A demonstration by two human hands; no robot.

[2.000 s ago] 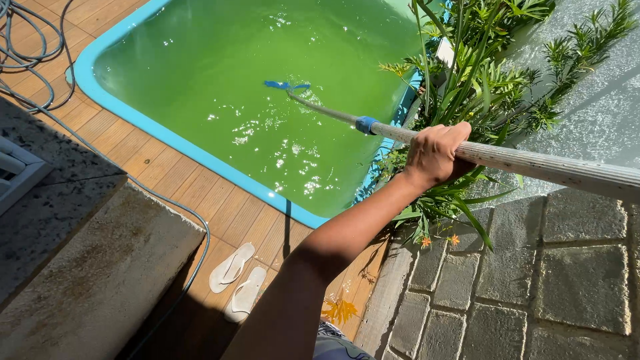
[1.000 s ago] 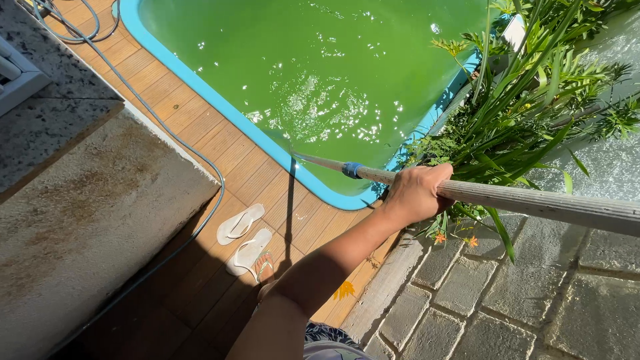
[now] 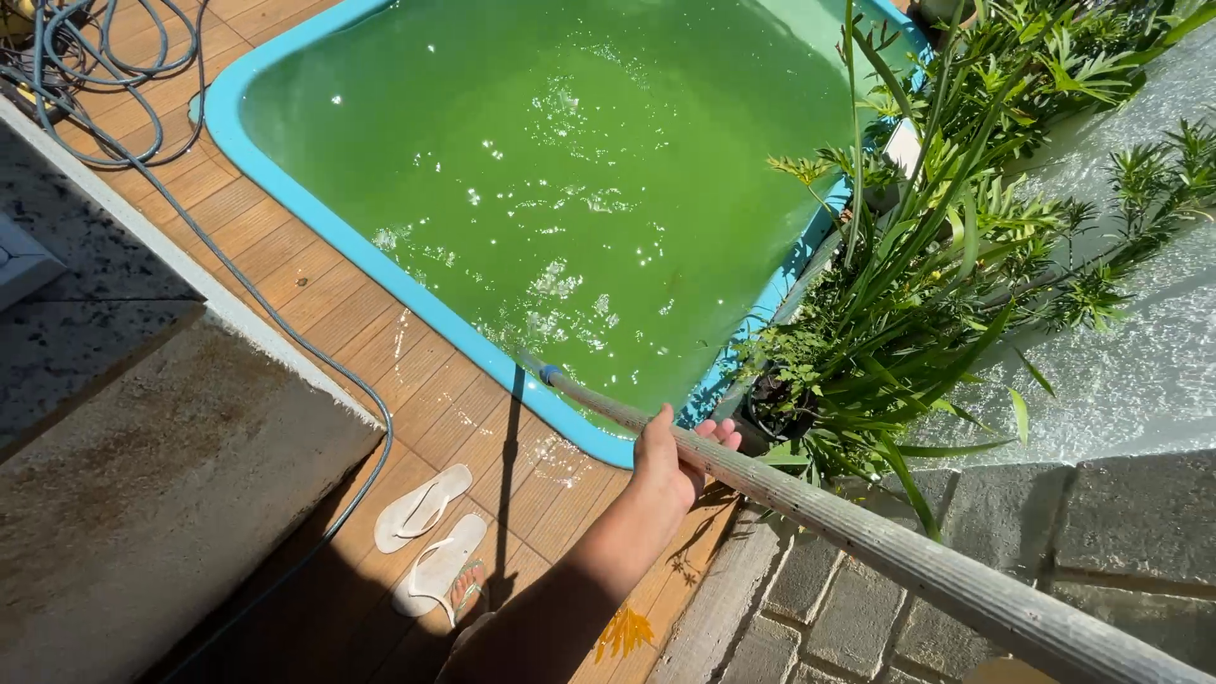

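Observation:
My left hand (image 3: 676,458) supports a long ribbed metal telescopic pole (image 3: 855,522) from below, with the thumb on its near side and the fingertips loosely curled up beyond it. Past the hand, the pole narrows at a blue collar (image 3: 548,373) and its thin far section enters the green water (image 3: 589,190) close to the pool's blue rim (image 3: 456,332). Whatever is on the submerged end is hidden. The near end runs out of view at the lower right. My right hand cannot be made out; only a small blurred tan shape shows at the bottom edge.
White flip-flops (image 3: 432,560) lie on the wooden-look deck (image 3: 313,294), with part of a foot beside one. A grey hose (image 3: 285,323) coils at the upper left and runs along a raised wall (image 3: 190,494). Leafy plants (image 3: 883,361) crowd the right rim above stone paving (image 3: 988,522).
My left hand has loosened from a closed overhand hold to a palm-up hold under the pole. The blue item seen in the water at the pole's far end two seconds ago is out of sight.

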